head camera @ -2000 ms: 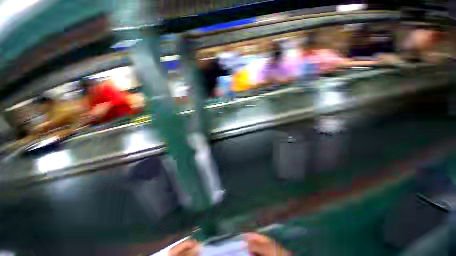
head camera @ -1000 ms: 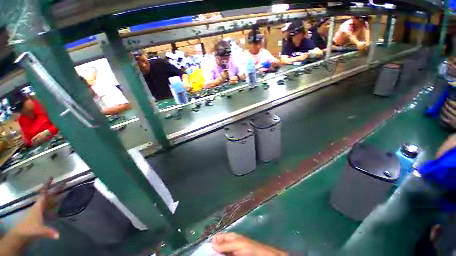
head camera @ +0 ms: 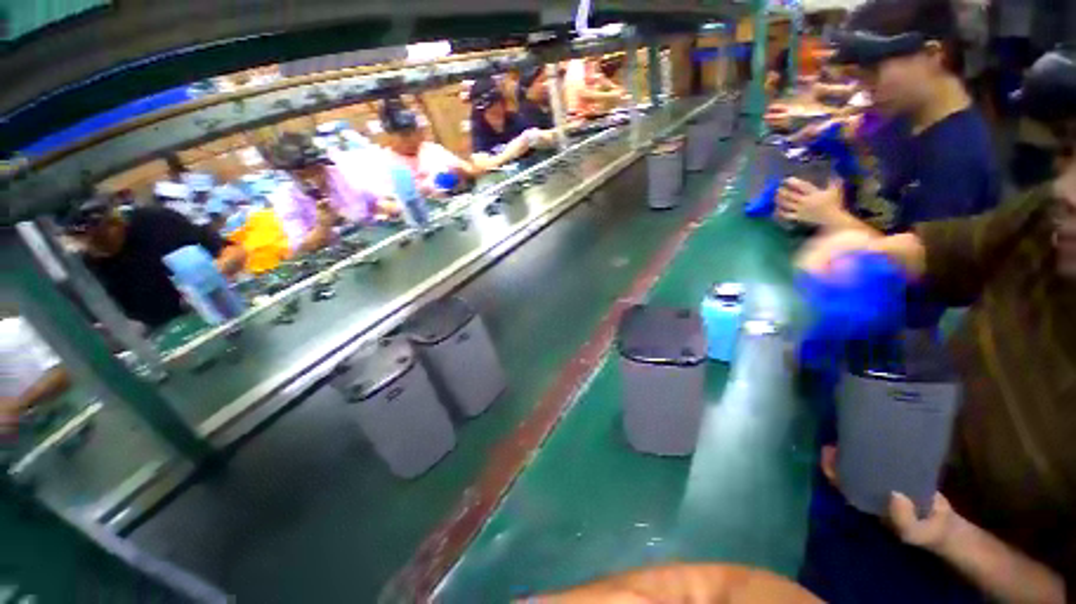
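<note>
A skin-coloured part of my right hand or forearm (head camera: 678, 585) is cut off by the bottom edge; its fingers are hidden, so I cannot tell what it holds. My left hand is out of the picture. In front of me a grey unit (head camera: 663, 399) with a black top stands upright on the green bench ledge (head camera: 566, 531). Two more grey units, a nearer one (head camera: 405, 422) and one beside it (head camera: 463, 363), stand close together on the dark green belt (head camera: 555, 283).
A light-blue bottle (head camera: 722, 325) stands behind the bench unit. At right, a neighbouring worker holds a blue cloth (head camera: 855, 309) and a grey unit (head camera: 894, 442). A reddish-brown strip (head camera: 519, 454) divides belt and ledge. Green posts (head camera: 118, 354) stand at left. Workers sit opposite.
The view has swung right, and the neighbouring workers now show. My left hand and the near-left unit have left the picture. My right hand's fingers and the white piece are no longer visible.
</note>
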